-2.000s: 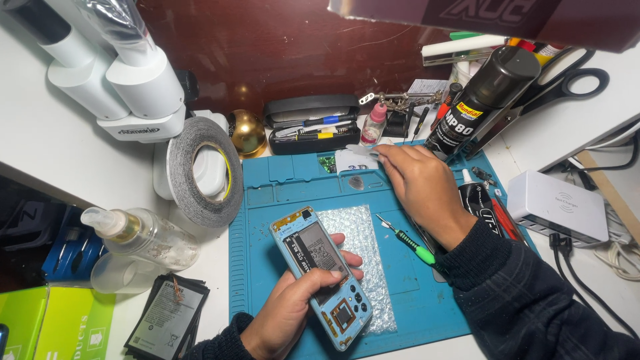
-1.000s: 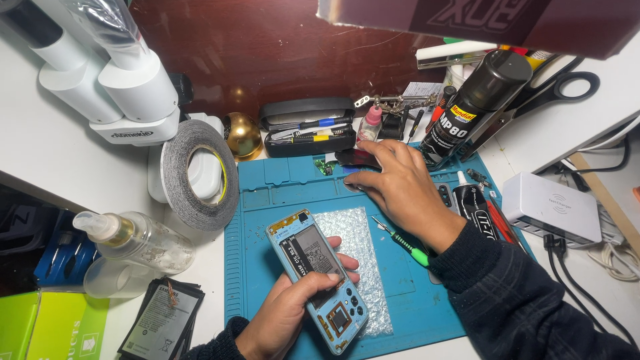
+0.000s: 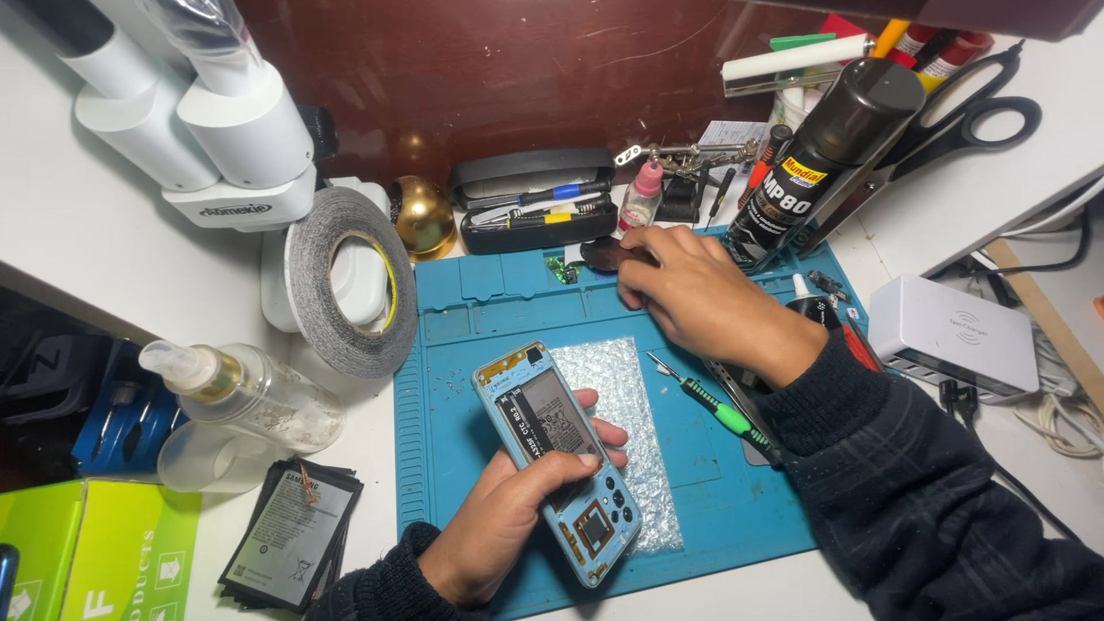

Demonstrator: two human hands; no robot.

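Observation:
My left hand (image 3: 517,492) holds a light-blue phone (image 3: 561,466) with its back cover off, so the battery and camera lenses show. It is tilted above a sheet of bubble wrap (image 3: 642,431) on a teal silicone repair mat (image 3: 466,543). My right hand (image 3: 707,297) is at the mat's back edge, fingertips against a dark, glossy, flat piece (image 3: 608,255); whether they grip it is hidden. Below that hand lies a green-and-black screwdriver (image 3: 720,405). Tiny screws (image 3: 448,379) are scattered on the mat's left side.
Behind the mat stand an open tool case (image 3: 535,203), a pink-capped bottle (image 3: 642,197) and a spray can (image 3: 819,164). At left are a tape roll (image 3: 310,285), a pump bottle (image 3: 250,388) and stacked phone batteries (image 3: 289,535). A white charger (image 3: 953,336) is at right.
A white piece by my right fingers two seconds ago no longer shows there as it did; the dark piece is now in view. My left hand keeps hold of the phone.

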